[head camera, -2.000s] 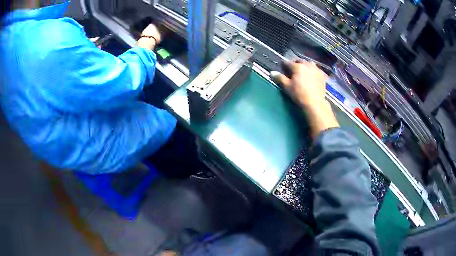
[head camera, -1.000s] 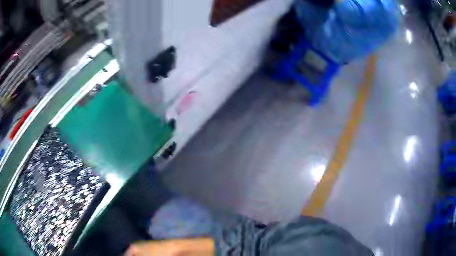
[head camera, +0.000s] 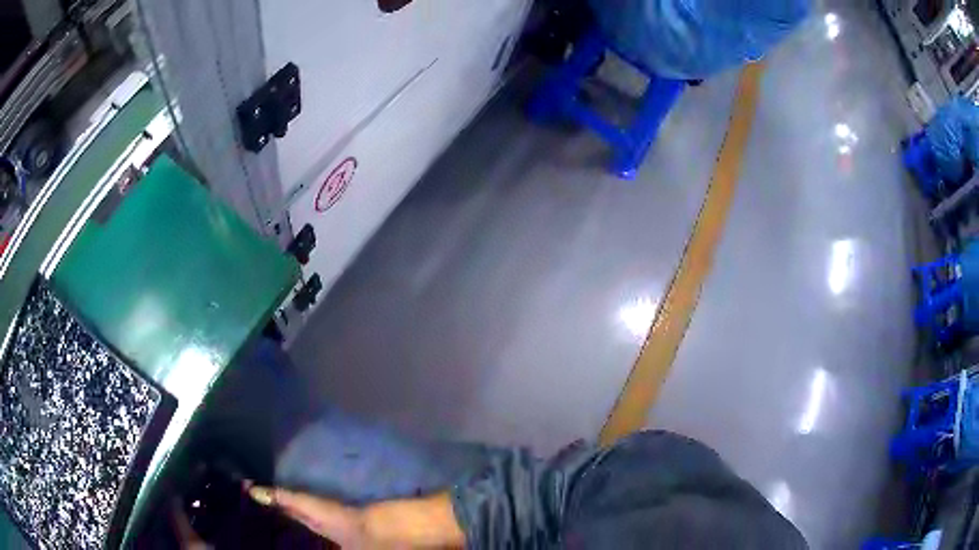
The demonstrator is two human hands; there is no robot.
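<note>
My right hand (head camera: 327,518) is at the bottom edge, low over my lap, with a pale cover on a fingertip. It holds a dark, glossy object (head camera: 231,510), possibly a phone; its outline is lost in shadow. A small bit of skin at the bottom edge beside it may be my left hand, but it is too cut off to tell. The black tray (head camera: 147,440) of tiny silvery nuts (head camera: 64,419) lies on the bench at left, with the hand to its right.
The green bench top (head camera: 177,269) meets a white cabinet (head camera: 376,97) with black hinges. A yellow line (head camera: 682,290) crosses the grey floor. A person in blue (head camera: 698,32) sits on a blue stool (head camera: 628,124). More blue stools (head camera: 932,414) and people stand along the right edge.
The view has swung right, away from the stacked workpieces and the neighbour beside them. My right hand has gone from the far bench edge down to my lap and now holds the dark object.
</note>
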